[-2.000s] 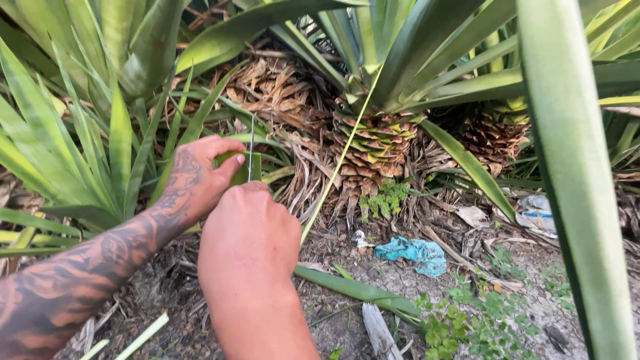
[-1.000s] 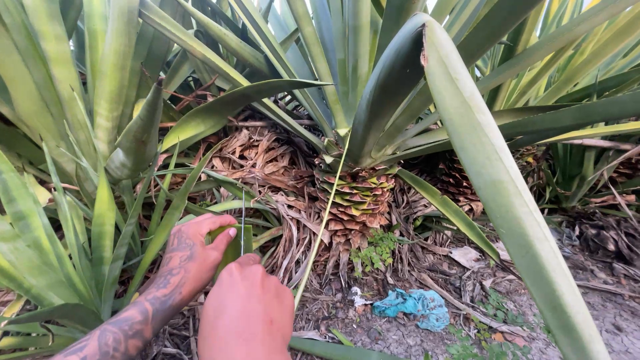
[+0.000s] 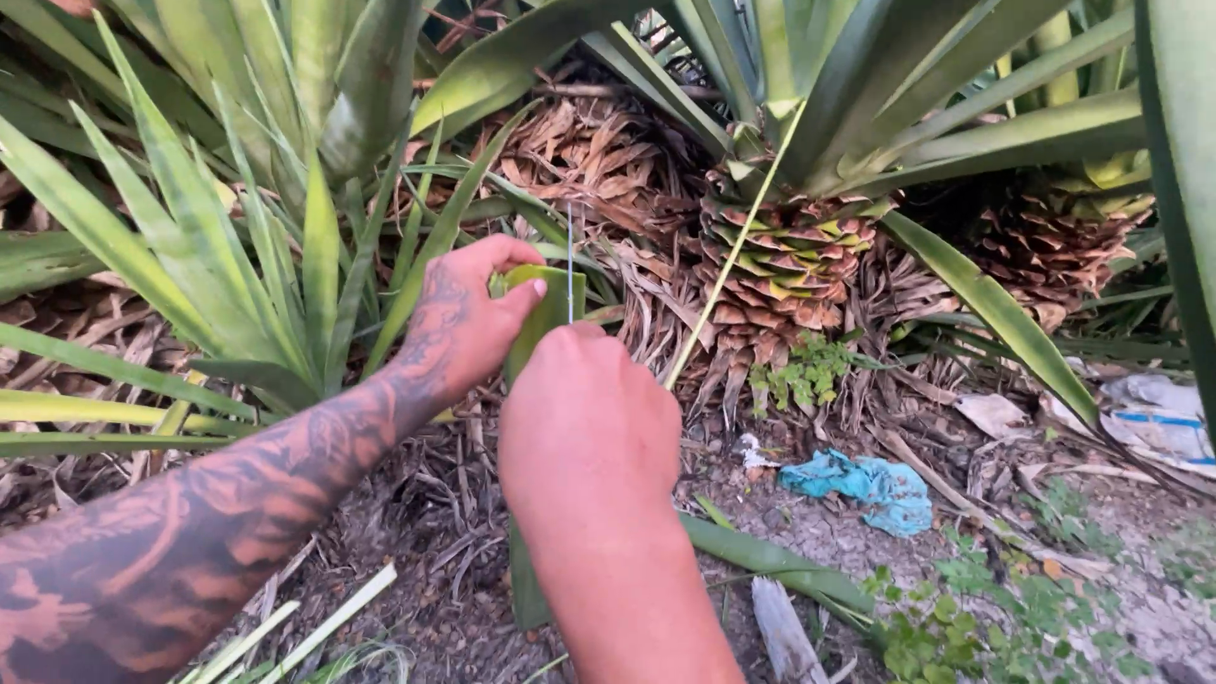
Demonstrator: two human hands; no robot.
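Note:
My left hand [image 3: 480, 304], on the tattooed arm, pinches the upper end of a cut green agave-like leaf [image 3: 551, 285] between thumb and fingers. My right hand [image 3: 589, 408] is closed in a fist just right of it and lower. A thin metal blade [image 3: 571, 256] rises upright from that fist, its edge seen narrow against the leaf; the handle is hidden inside the fist. The leaf hangs down behind my right hand, and its lower part [image 3: 527, 579] shows below. A thin yellow-green strip [image 3: 736, 247] slants past on the right.
A spiky plant with a scaly trunk [image 3: 788, 266] stands ahead, with dry leaves [image 3: 608, 161] beside it. Long green leaves [image 3: 218, 256] crowd the left. On the ground lie a blue crumpled plastic piece [image 3: 864, 484], a grey wood piece [image 3: 784, 632], a cut leaf [image 3: 779, 560] and pale strips [image 3: 328, 622].
The view tilted up, then back down. Both hands keep their hold on the leaf and the blade; no other plain change.

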